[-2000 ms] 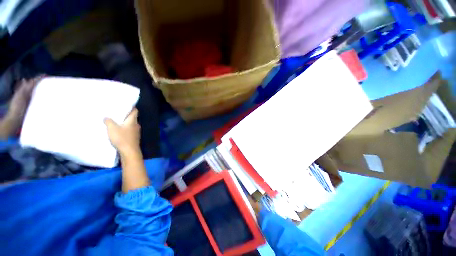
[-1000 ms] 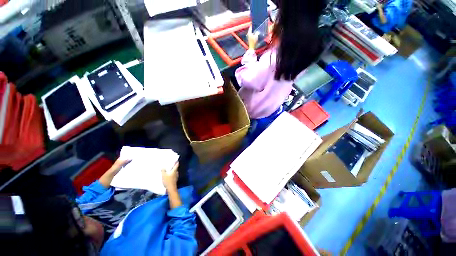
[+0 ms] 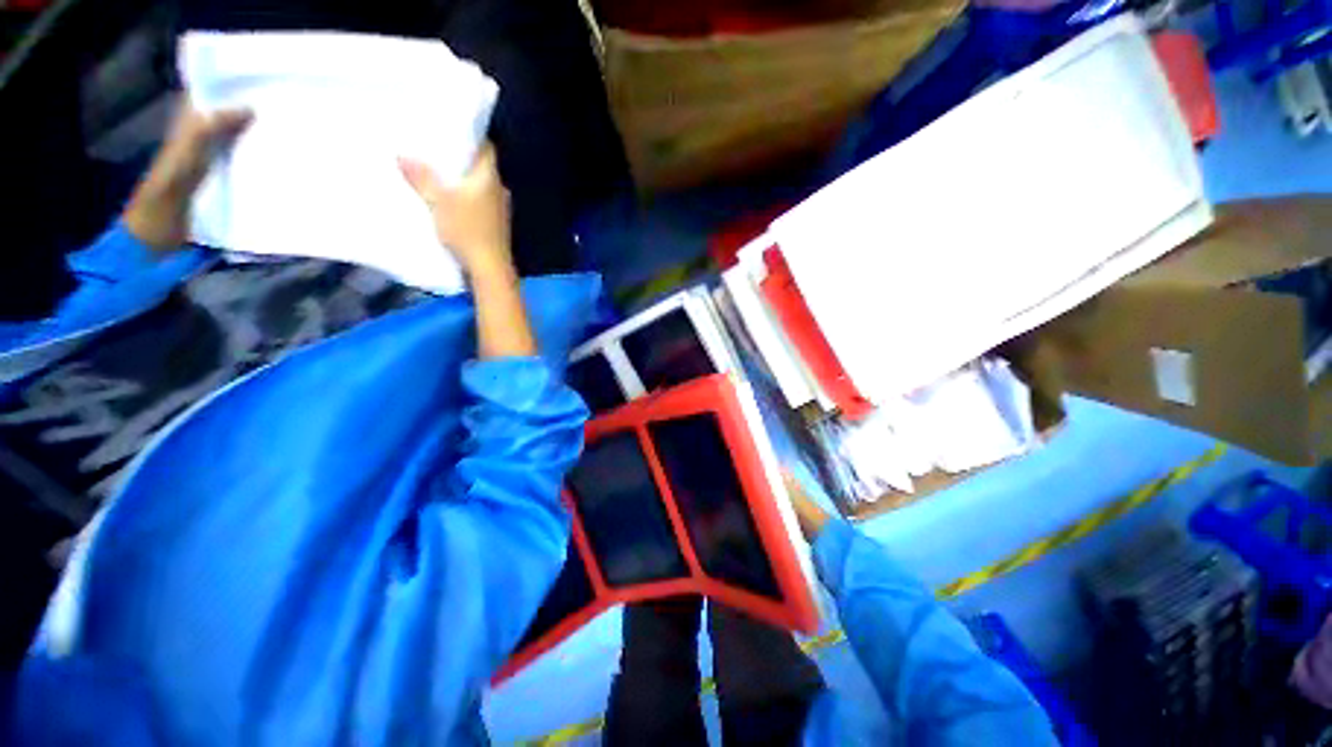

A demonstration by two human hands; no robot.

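A red foam tray [image 3: 748,489] with black tablets [image 3: 625,504] in its pockets is at the lower centre, above my legs. My right hand [image 3: 804,505] is at its right edge and grips it; the fingers are mostly hidden. My left hand is not in view; another person's blue sleeve covers the tray's left side. A white foam tray [image 3: 707,312] with dark tablets shows just beyond the red one.
Another person in blue at left holds white foam sheets [image 3: 343,153]. A stack topped by a white slab [image 3: 1008,219] stands right of centre. An open carton [image 3: 1227,358] is at right, another carton [image 3: 730,110] at top. A blue stool [image 3: 1271,533] is at right.
The view swung up and back down. The red tray, low at the picture's bottom a second ago, now shows almost whole near the centre. The other person's white sheets appear higher.
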